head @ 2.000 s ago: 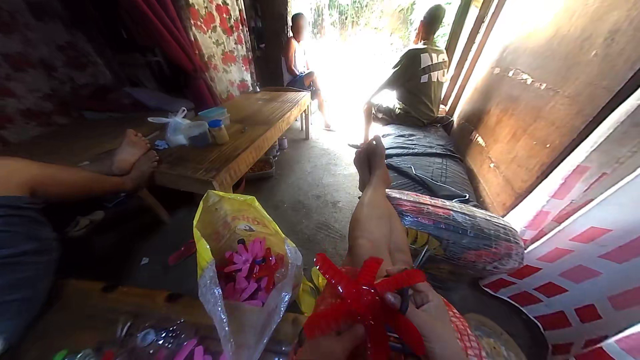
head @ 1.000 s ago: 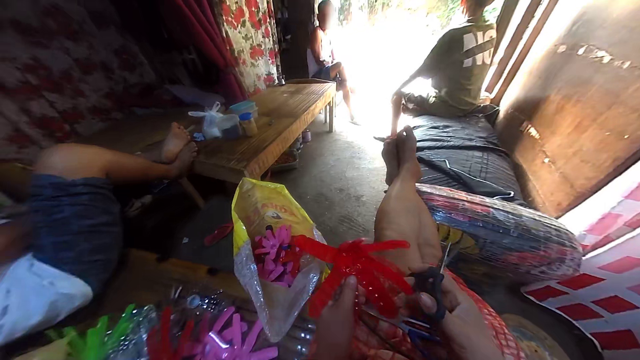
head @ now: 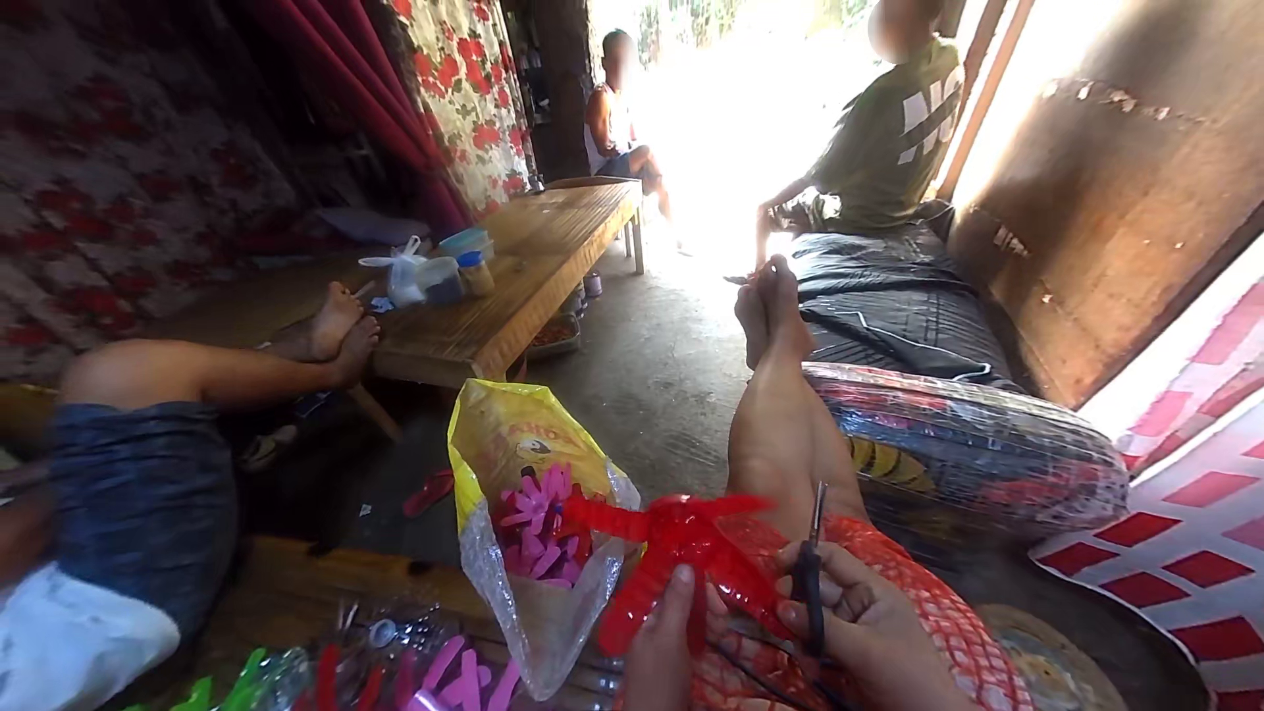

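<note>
My left hand grips a glossy red plastic flower-like piece with several strips, above my lap. On its right, my right hand holds black-handled scissors, blades pointing up; its fingers are near one red strip. Dark thin cords hang below the hands. Red netted fabric covers my lap. Just left of the red piece stands a yellow and clear plastic bag with pink pieces and some red ones inside. Pink, red and green strips lie at the bottom left.
A wooden table bears containers and a tied plastic bag. Another person's bent legs are at left. Two people sit near the bright doorway, one on a black-covered bundle. A plastic-wrapped roll lies at right.
The scissors, which pointed up and right a second ago, now stand nearly upright. The red piece has turned in my left hand, its strips hanging lower.
</note>
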